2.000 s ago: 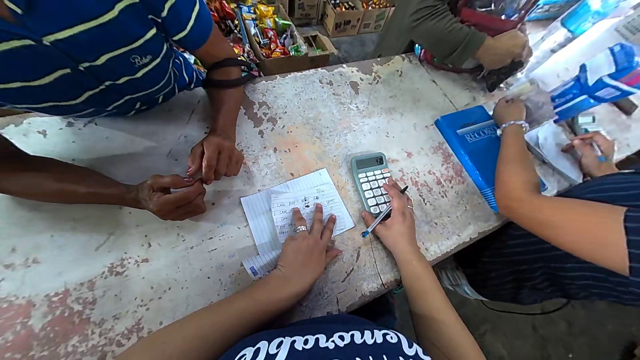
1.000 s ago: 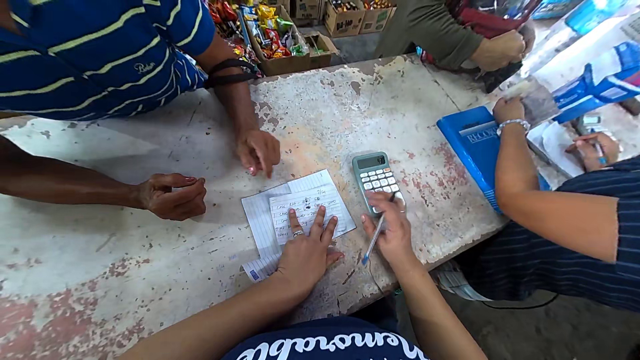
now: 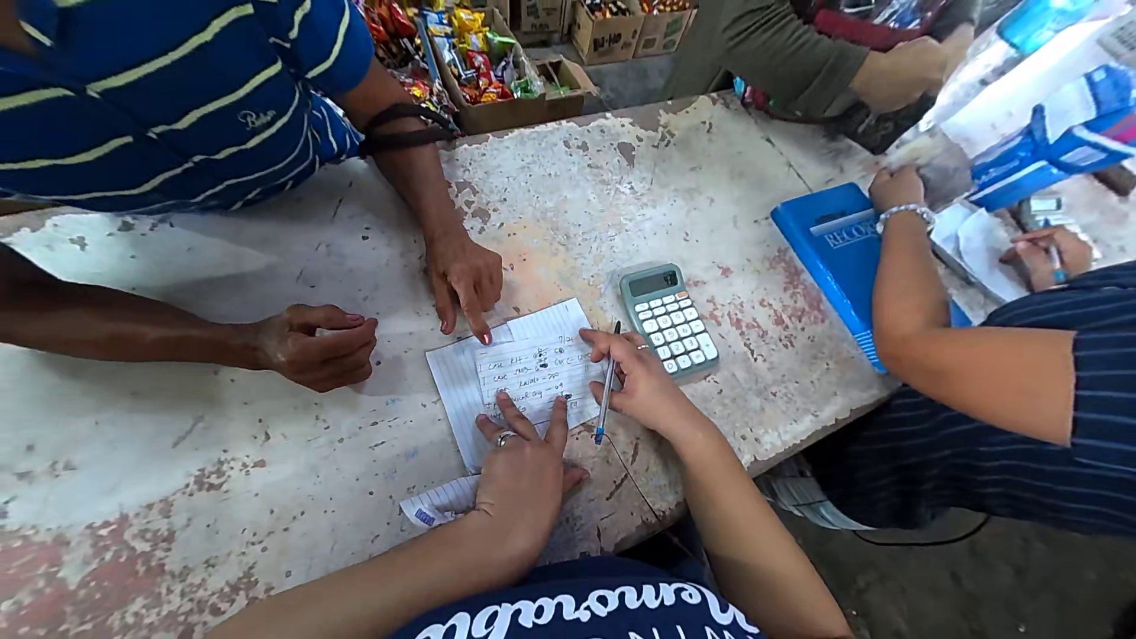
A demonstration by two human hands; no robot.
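Observation:
Handwritten lined paper sheets (image 3: pixel 532 355) lie overlapped on the worn, paint-chipped counter. My left hand (image 3: pixel 524 453), with a ring on one finger, rests spread on their lower part and holds nothing. My right hand (image 3: pixel 643 382) is at the sheets' right edge with a ballpoint pen (image 3: pixel 607 390) between its fingers, blue end pointing down. Just beyond that hand lies a grey-green calculator (image 3: pixel 670 319) with white keys and digits on its display. Another person's finger touches the top of the sheets; that person's other hand rests half closed on the counter at the left.
A blue record book (image 3: pixel 825 257) lies at the right beside another person's arm; that person also holds a pen over papers (image 3: pixel 981 248). Across the counter (image 3: pixel 311 497), cardboard boxes (image 3: pixel 506 111) hold colourful snack packets. A third person's hands are at the top right.
My right hand has moved left from the calculator to the edge of the sheets, pen still in it. The hand of the person opposite has come down onto the paper. My left hand stays on the sheets.

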